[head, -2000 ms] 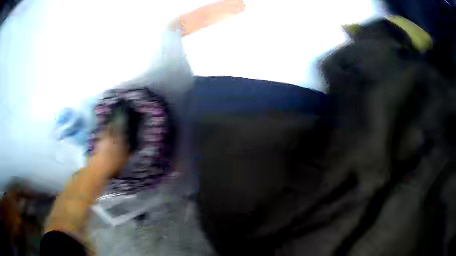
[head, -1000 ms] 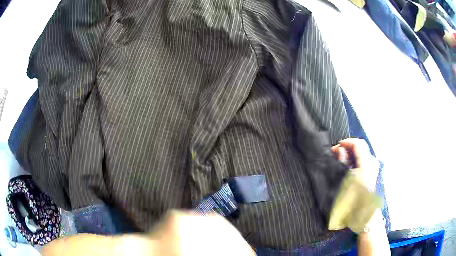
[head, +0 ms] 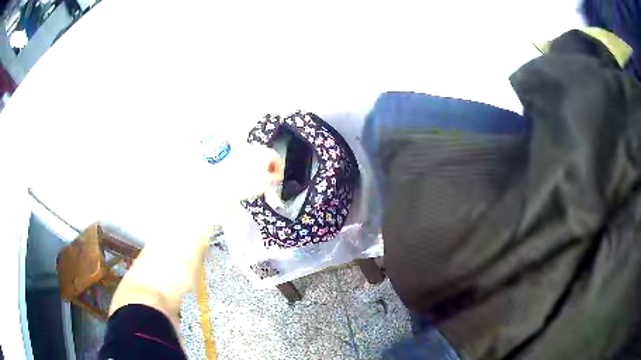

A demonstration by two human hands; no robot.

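My left hand point(head: 247, 177) reaches in from the lower left, washed out by glare, with fingertips at the inner opening of a floral neck pillow or pouch point(head: 329, 179). Whether it grips anything is unclear. The floral item is black with pink-white flowers, curved, and lies on clear plastic point(head: 309, 260) at the table's edge. The jacket point(head: 464, 211), striped lining outward and blurred, lies to its right with a blue denim band point(head: 450, 112) along its upper edge. A yellow cuff piece point(head: 610, 45) shows at the upper right. My right hand is out of the picture.
A light-blue bottle point(head: 216, 150) is left of the floral item. The white table point(head: 351, 49) has a curved near edge. A wooden stool point(head: 86, 264) stands lower left, on speckled floor point(head: 260, 323) with a yellow line. Dark stool-like legs point(head: 289, 291) show below the plastic.
The view has swung left from the spread jacket to the floral item. My left hand has moved from over the jacket to the floral item. My right hand, at the yellow cuff before, has left the picture.
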